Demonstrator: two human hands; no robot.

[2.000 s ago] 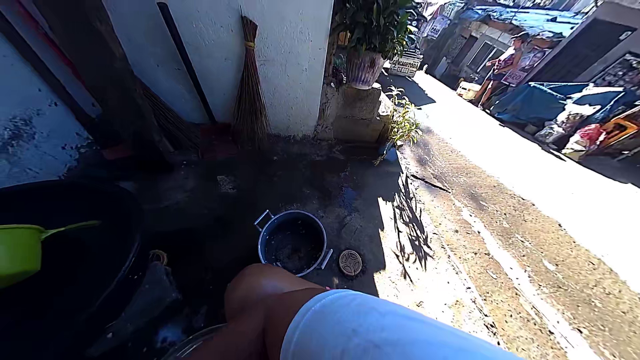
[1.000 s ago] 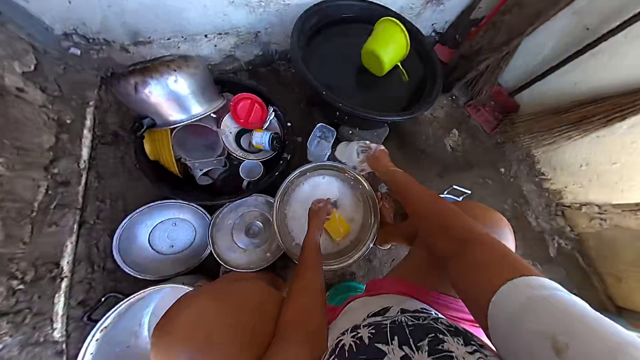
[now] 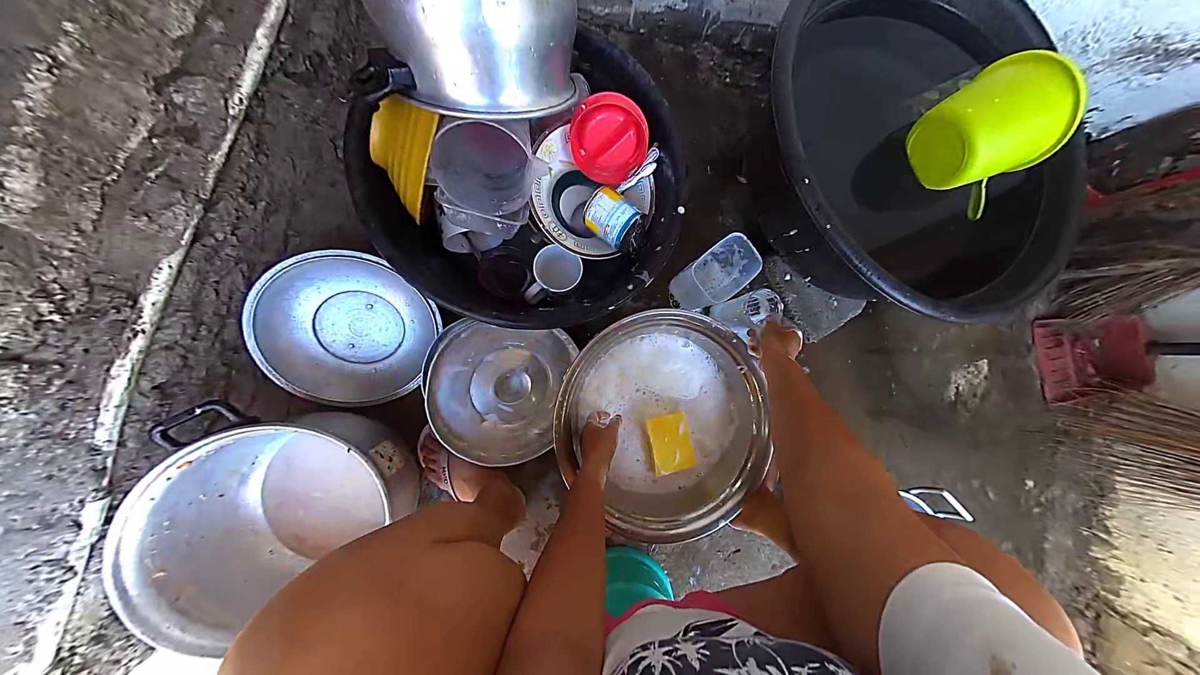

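A round metal basin [image 3: 722, 506] of soapy water stands between my feet, with a yellow sponge [image 3: 670, 442] lying in its suds. My left hand [image 3: 600, 441] is at the basin's left inner side, its thumb showing over the suds; its other fingers are hidden, so its grip is unclear. At the basin's upper right, my right hand [image 3: 776, 339] touches a clear glass [image 3: 747, 309] that lies tilted outside the rim; how firmly it is held cannot be seen. A clear plastic container [image 3: 717, 272] lies just beyond the glass.
A black tub [image 3: 666, 178] holds dishes, cups, a red lid [image 3: 609, 138] and a large metal pot [image 3: 478, 56]. Another black tub [image 3: 797, 187] holds water and a green dipper [image 3: 998, 122]. Metal lids [image 3: 342, 328] and a big pot [image 3: 187, 544] stand left; a red dustpan [image 3: 1092, 356] is right.
The view has swung far from the wall and street down to the wash area. Since one second ago, my left hand has drawn away from the yellow sponge toward the basin's left side.
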